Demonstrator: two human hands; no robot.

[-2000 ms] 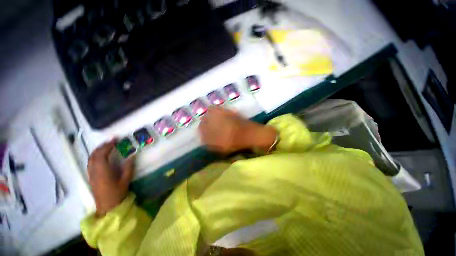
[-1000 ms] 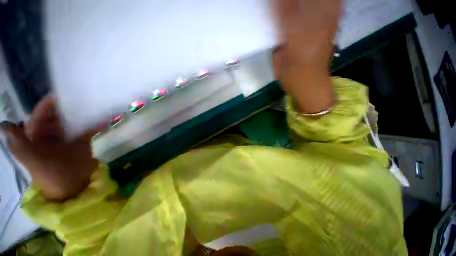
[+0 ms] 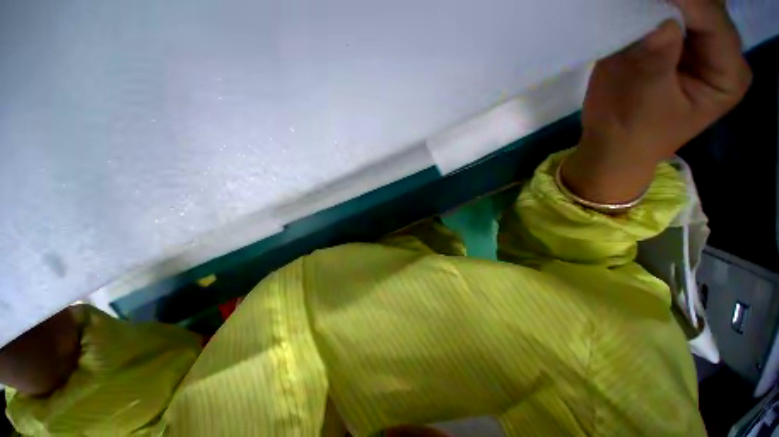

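A large white cover sheet (image 3: 282, 111) fills the upper left and middle of the view and hides the watch units and the dark tray. My right hand (image 3: 662, 94) pinches the sheet's corner at the upper right between thumb and fingers. My left hand (image 3: 38, 354) is at the lower left edge, mostly under the sheet's lower left corner. Its fingers are hidden by the sheet and cut off by the picture's edge.
The bench's green front edge (image 3: 359, 209) runs diagonally below the sheet, with a pale strip (image 3: 512, 128) of bench top beside it. A grey cabinet (image 3: 739, 311) stands at the lower right, next to a whitish bag-like thing (image 3: 675, 256). My yellow smock lies along the bench edge.
The sheet has come closer and now covers the whole row of watches, which showed earlier. My right hand has moved right and my left hand down and left, partly out of view.
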